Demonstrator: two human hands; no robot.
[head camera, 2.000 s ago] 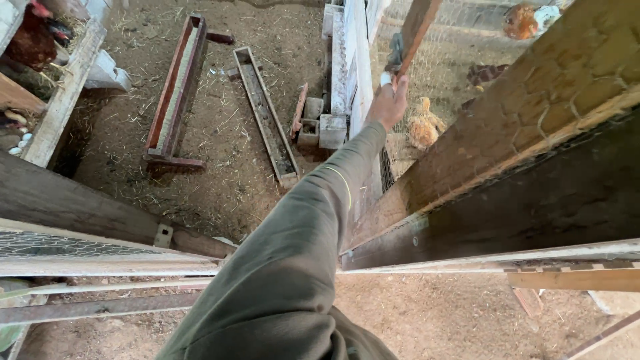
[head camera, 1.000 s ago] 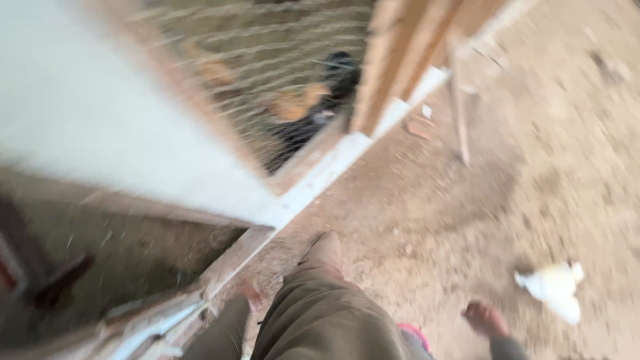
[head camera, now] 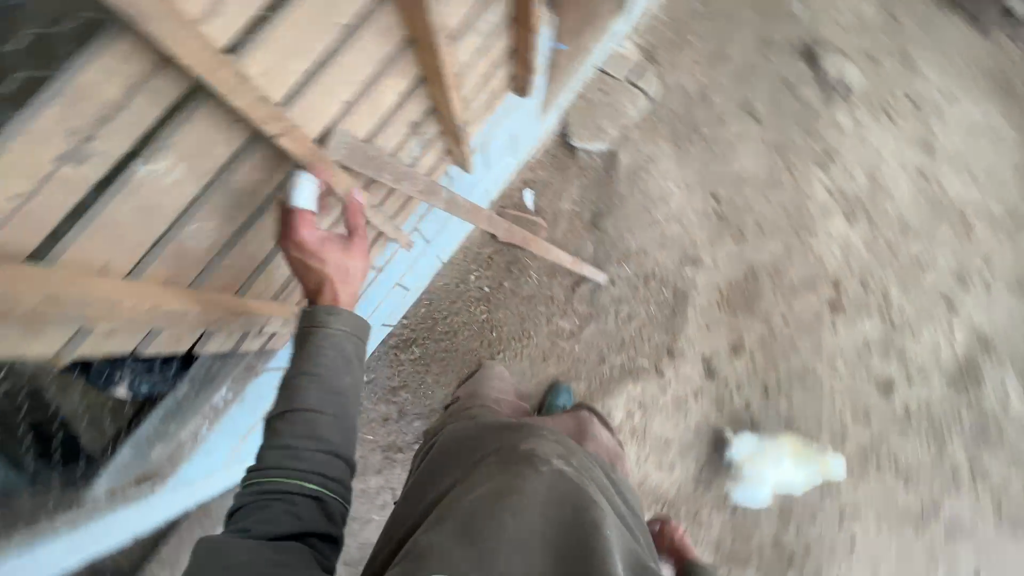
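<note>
My left hand (head camera: 326, 248), with a white wrap on one finger, has its thumb and fingers around the lower part of a narrow wooden batten (head camera: 240, 100). The batten lies across a slatted wooden panel (head camera: 176, 176). Beside it, a rough wooden strip (head camera: 480, 216) slants from the slats out over the ground. My right hand (head camera: 672, 540) shows only in part at the bottom edge, low beside my leg; its fingers are blurred and nothing is plainly seen in it.
A pale blue sill (head camera: 432, 248) runs diagonally along the panel's foot. Wooden uprights (head camera: 438, 80) stand against the slats. A white bird (head camera: 780, 468), blurred, is on the dirt ground at right. Flat stones (head camera: 612, 96) lie near the sill. Wire mesh shows at lower left.
The view has swung from the pen and mesh to the slatted panel. My left hand has risen from beside my leg and taken hold of the batten. My right hand stays low.
</note>
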